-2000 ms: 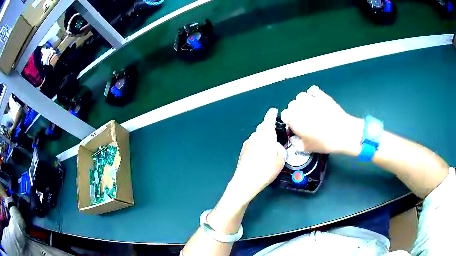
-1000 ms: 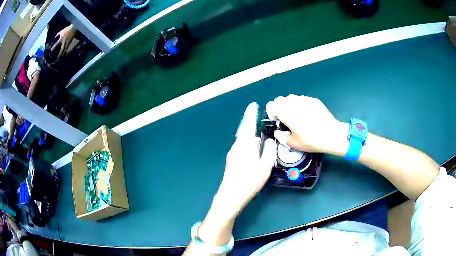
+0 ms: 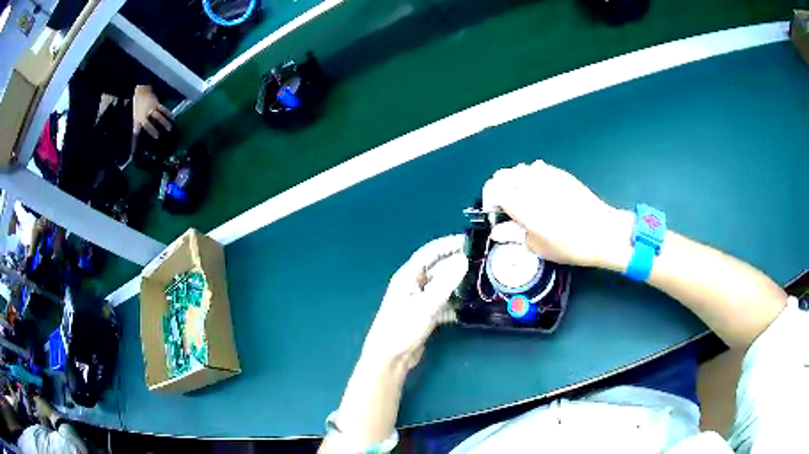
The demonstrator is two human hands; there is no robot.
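A part-built unit [image 3: 541,312] lies on the green bench in front of me, a black housing with a round silvery-white part [image 3: 515,268] and a blue piece with a red dot [image 3: 521,307]. Thin red wires show beside the round part. My right hand [image 3: 554,213] is over the unit's upper end, its fingers closed on the edge; what they grip is mostly hidden. A small circuit board edge [image 3: 479,213] shows at those fingertips. My left hand [image 3: 417,297] is at the unit's left side, its fingertips against the housing and partly blurred; its grip is unclear.
An open cardboard box [image 3: 232,355] of green boards stands on the bench at left. A whitish rail [image 3: 426,161] separates the bench from the belt [image 3: 399,80], which carries more units [image 3: 291,90]. Another person's hand [image 3: 151,113] shows at upper left. Black parts are at far left.
My left hand has moved down and left from the unit's upper end to its side, uncovering more of the housing and wires. My right hand stays at the upper end. Belt units have shifted left.
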